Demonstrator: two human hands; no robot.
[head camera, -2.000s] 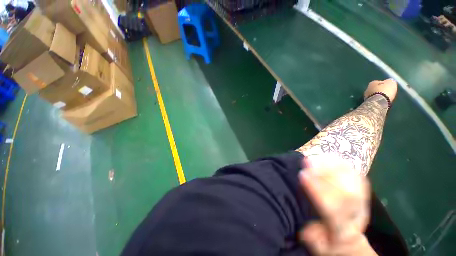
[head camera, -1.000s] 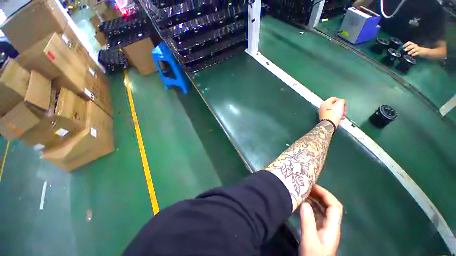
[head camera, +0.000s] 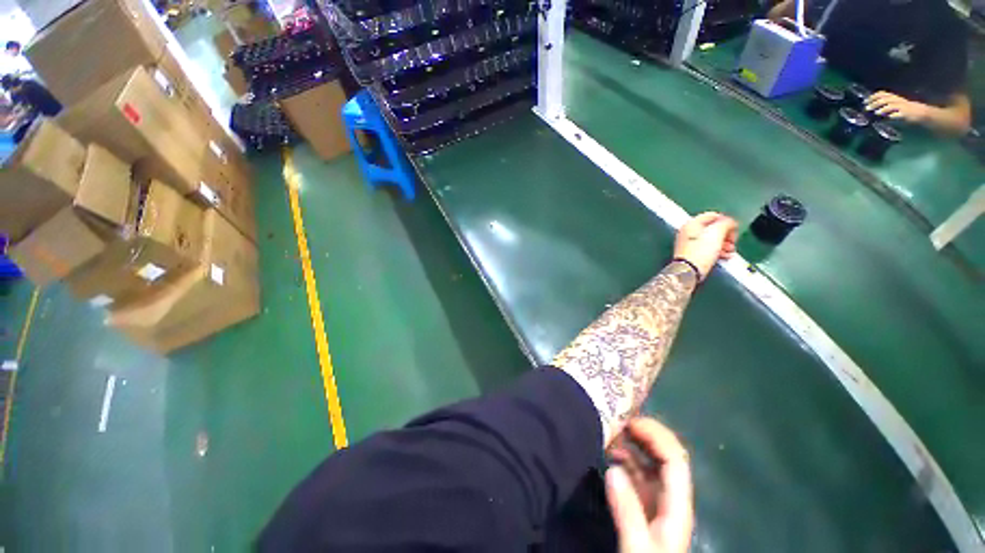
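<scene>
A black cylindrical unit (head camera: 780, 219) stands on the green surface just beyond the white strip, to the right of my left hand and apart from it. My left hand (head camera: 707, 240) rests at the white strip (head camera: 794, 311) with its fingers curled in; I see nothing held in it. The left forearm is tattooed, with a dark bracelet at the wrist. My right hand (head camera: 653, 486) is at the bottom edge beside my left forearm, partly cut off and blurred, with thumb and fingers apart. Its shaded palm shows no clear object.
A dark green bench (head camera: 518, 227) lies before me. Stacked black trays (head camera: 464, 81) stand at its far end. A blue stool (head camera: 378, 146) and cartons (head camera: 162, 248) are left. Across, a person's hand (head camera: 902, 106) is near several black units and a white-blue box (head camera: 778, 56).
The view has swung to show the bench's far end. Since one second ago, the black unit has shifted left and away along the green surface. My left hand stays by the strip.
</scene>
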